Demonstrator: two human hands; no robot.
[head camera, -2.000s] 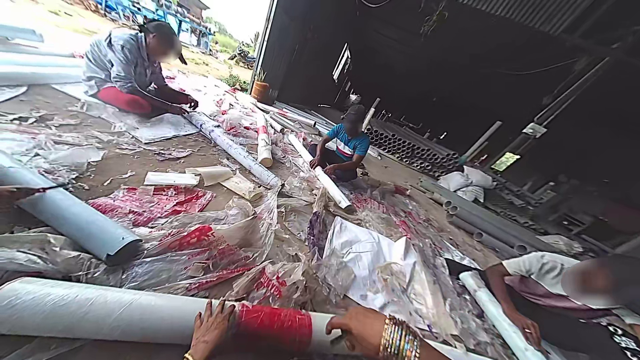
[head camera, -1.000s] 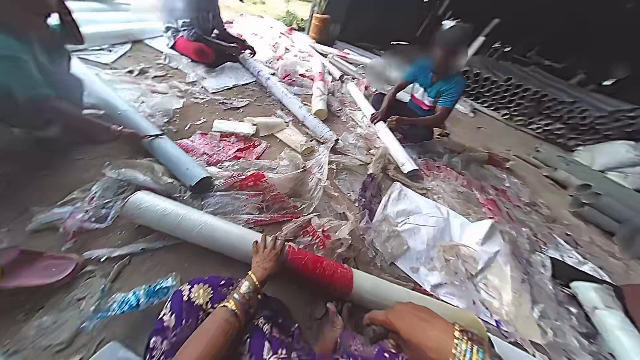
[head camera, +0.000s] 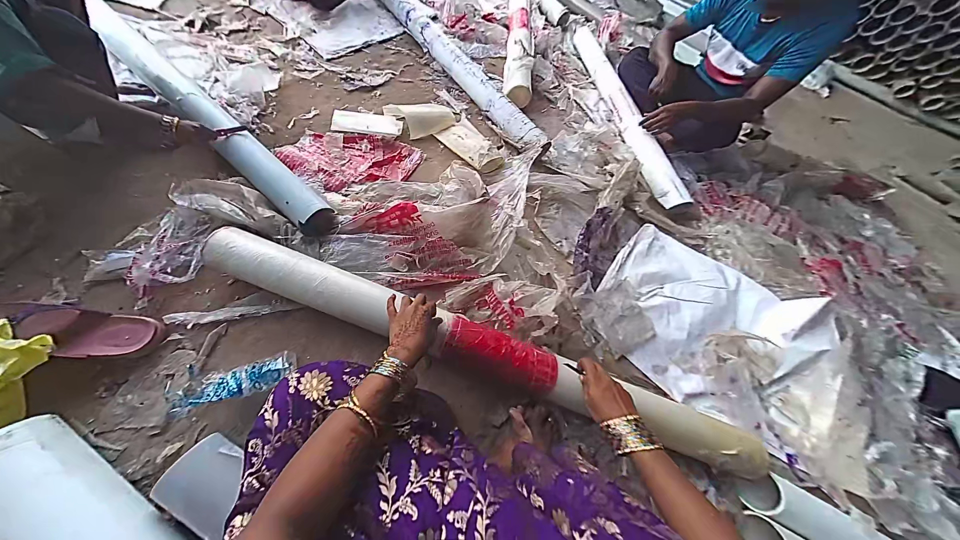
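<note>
A long pale tube (head camera: 300, 277) with a red plastic band (head camera: 501, 356) around its middle lies across in front of my knees. My left hand (head camera: 411, 326) rests on top of the tube, just left of the red band, with its fingers bent over the surface. At the band's right edge, my right hand (head camera: 604, 390) is closed around a small dark tool, perhaps a blade; only its tip shows, touching or close to the tube. Clear film with red print (head camera: 420, 240) lies crumpled behind the tube.
Co-workers sit at the upper left and upper right, each at a tube (head camera: 202, 112), (head camera: 630, 120). A white sheet (head camera: 697, 315) and torn film spread at the right. Pink sandal (head camera: 105, 334) at left; white pipe ends (head camera: 795, 502) at lower right; stacked pipes (head camera: 911, 52) behind.
The view has tilted down strongly. My right hand, earlier spread against the tube, is now closed on a small dark tool. My left hand stays on the tube, left of the red band.
</note>
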